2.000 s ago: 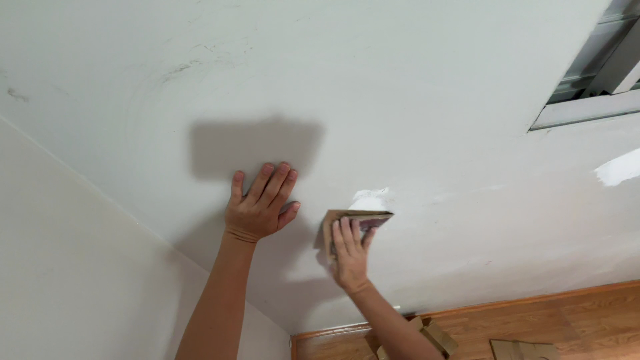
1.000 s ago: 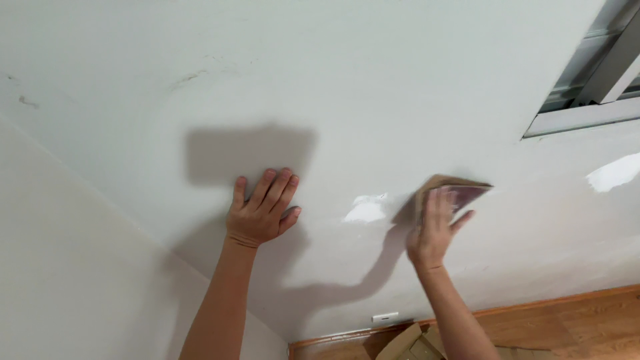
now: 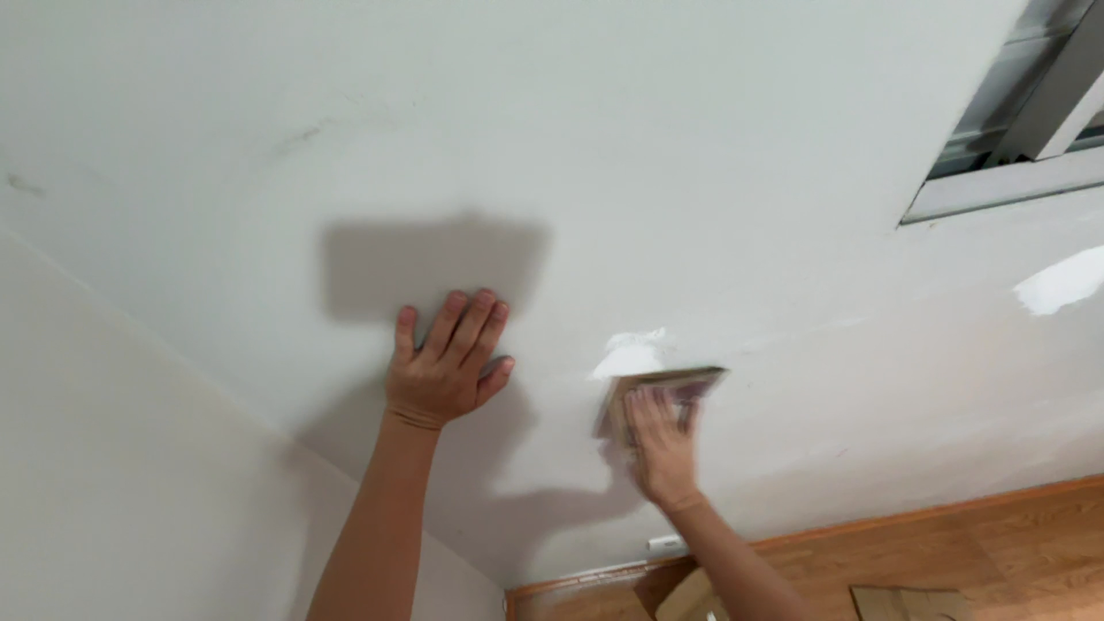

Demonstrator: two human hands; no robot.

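My left hand (image 3: 448, 358) lies flat against the white painted wall (image 3: 733, 224), fingers spread, holding nothing. To its right, my right hand (image 3: 664, 440) grips a folded sheet of sandpaper (image 3: 690, 384), brown on one side and dark reddish on the other, against the wall. The sheet is slightly blurred. Just above its upper left edge shows a bright white patch of filler (image 3: 634, 352), whose lower part the sheet may cover.
A second filler patch (image 3: 1061, 280) is at the right, below a metal-framed window (image 3: 1009, 190). A wall corner runs down the left. At the bottom are a wooden baseboard (image 3: 914, 511), a white wall outlet (image 3: 666, 543), an open cardboard box (image 3: 690, 595) and flat cardboard (image 3: 910, 604) on the wood floor.
My right hand with the sandpaper was beside the filler patch at its lower edge, moved right away from it, and is now back left at the patch. My left hand has stayed in place.
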